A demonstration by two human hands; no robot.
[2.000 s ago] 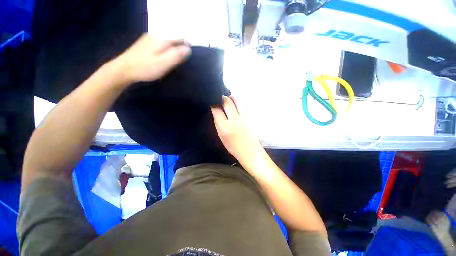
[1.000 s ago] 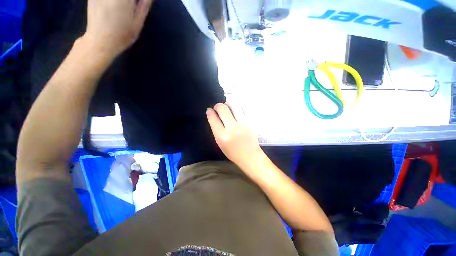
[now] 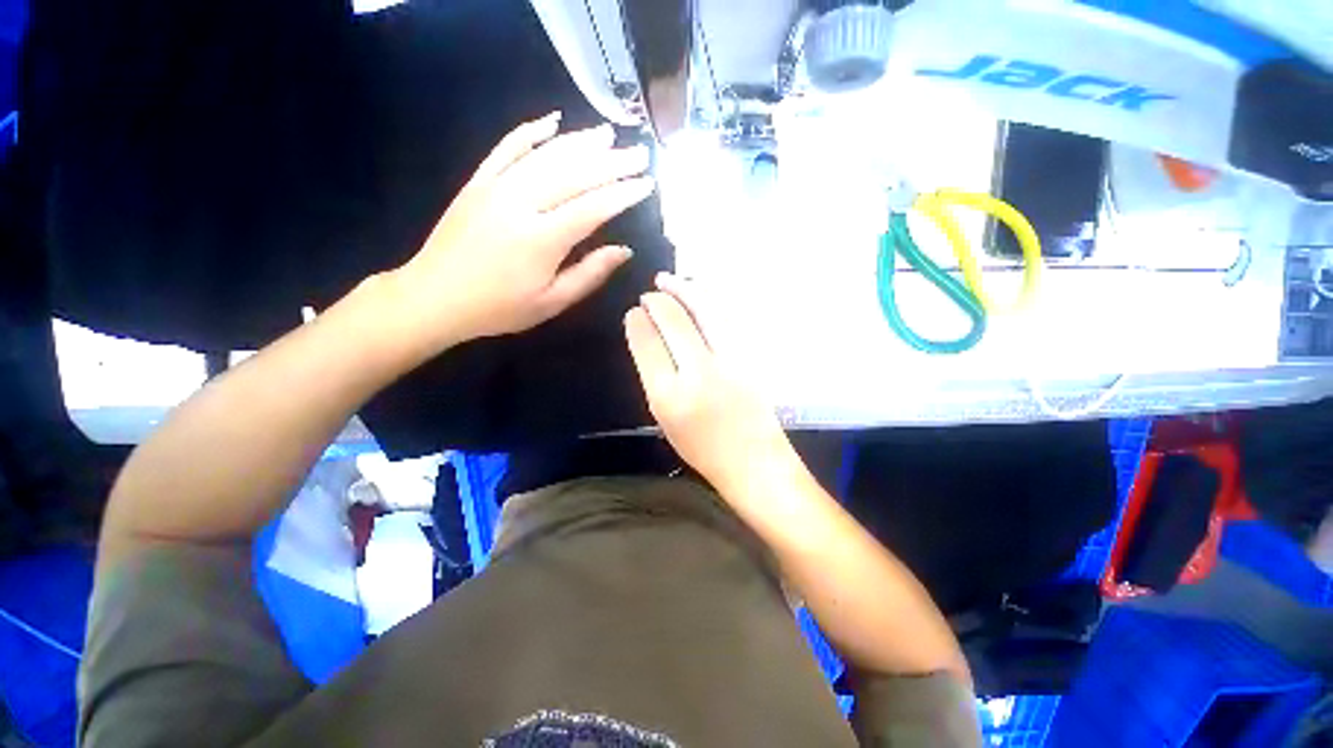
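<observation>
A black fabric piece (image 3: 497,373) lies on the table's left half and reaches its front edge. My left hand (image 3: 519,234) rests flat on it with fingers spread, fingertips just left of the needle area. My right hand (image 3: 687,365) is at the fabric's right edge, fingers close together and fingertips on the edge; whether it pinches the cloth cannot be told. The white sewing machine (image 3: 936,88) with "JACK" lettering stands behind. Its presser foot area (image 3: 665,139) is washed out by glare.
Scissors with green and yellow handles (image 3: 931,300) lie right of my right hand. A flat dark rectangle (image 3: 1050,190) lies behind them. The white table (image 3: 877,395) has its front edge before me. A blue crate (image 3: 314,599) with scraps and a red frame (image 3: 1213,548) are below.
My left hand has come down from the upper left onto the fabric near the needle. The black fabric now spreads further left. My right hand has stayed nearly in place.
</observation>
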